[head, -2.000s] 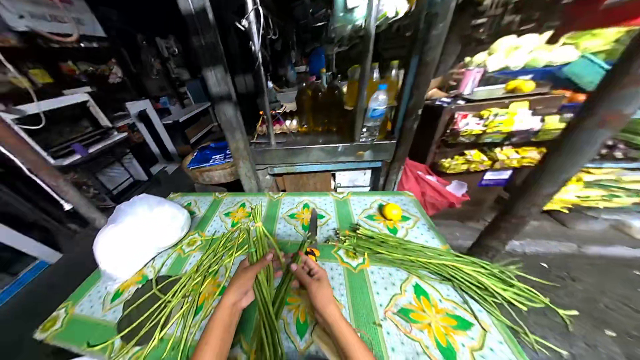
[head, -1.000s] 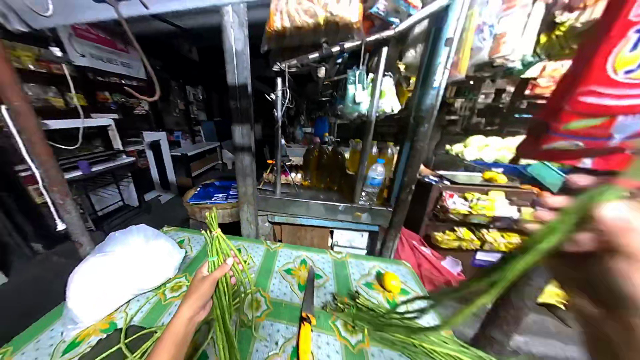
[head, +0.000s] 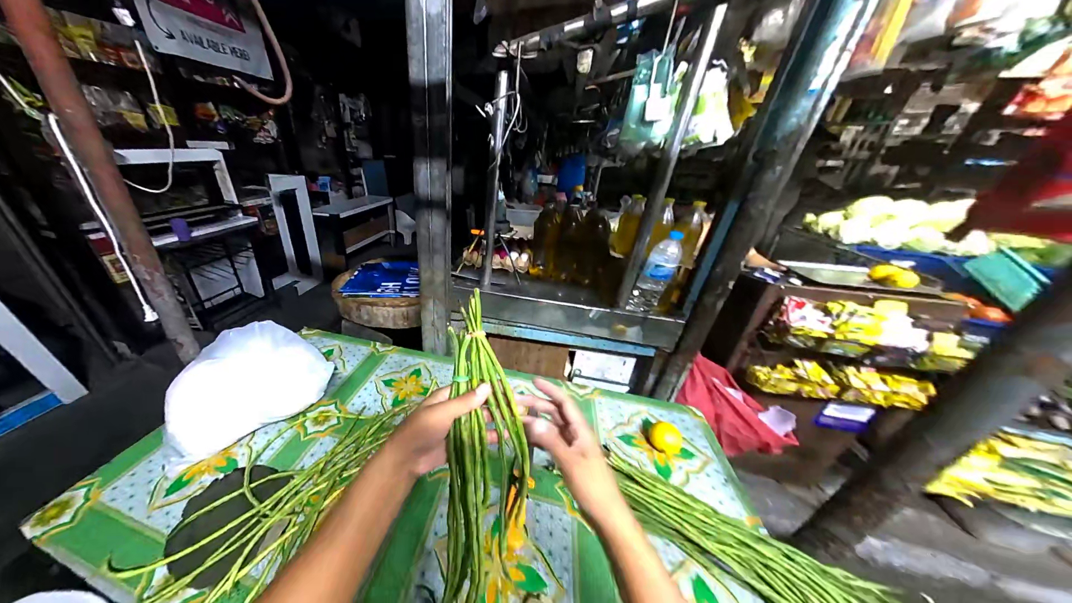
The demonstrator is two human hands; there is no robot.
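Note:
My left hand (head: 440, 427) grips a bundle of long green beans (head: 477, 469), which hangs down in front of me with its tied ends upward. At the bundle's right side is my right hand (head: 557, 419), its fingers spread and partly behind the beans; whether it grips any is unclear. Loose long beans (head: 327, 477) lie on the table at the left, over a dark round patch. Another pile of long beans (head: 720, 528) stretches toward the lower right. A knife's orange and black handle (head: 515, 494) shows partly behind the hanging beans.
A full white plastic bag (head: 247, 385) rests at the left of the table with a floral cover (head: 377, 373). A yellow round fruit (head: 665, 437) lies at the right. Metal posts (head: 431, 184) and a counter with bottles (head: 662, 268) stand beyond, and a red bag (head: 729, 410) beside the table.
My right hand has come back from the far right, where it held long beans, to the bundle in my left hand. The right pile now lies on the table. The view has shifted.

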